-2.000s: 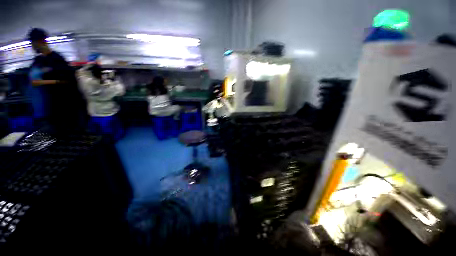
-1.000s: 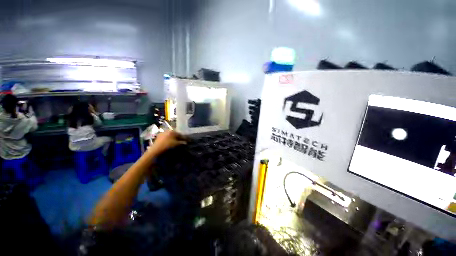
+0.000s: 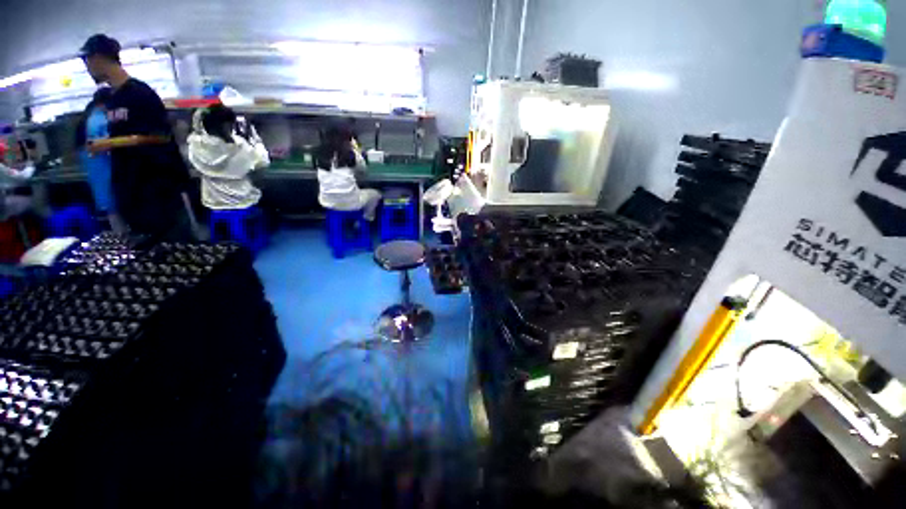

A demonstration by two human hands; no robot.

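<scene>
Neither of my hands can be made out in the current view. A high stack of black parts trays (image 3: 581,263) stands just left of the machine, with dark pockets on top and small pale labels on its side. The white machine (image 3: 785,224) is at the right, cut off by the picture's edge. Its yellow-orange light curtain bar (image 3: 693,366) stands at the left of the brightly lit opening. Inside are a looped black cable (image 3: 770,348) and a dark box unit (image 3: 810,447). The green-topped signal lamp (image 3: 844,35) glows on its corner.
More black trays (image 3: 109,308) with shiny pockets are at the left. A round stool (image 3: 400,255) stands on the blue floor (image 3: 328,298). People sit at a back bench, and one stands at the left. Another white machine (image 3: 546,144) is behind the tray stack.
The view has swung left, moving the machine rightward and its screen out of the picture. The bare arm that reached over the tray stack a second ago no longer shows.
</scene>
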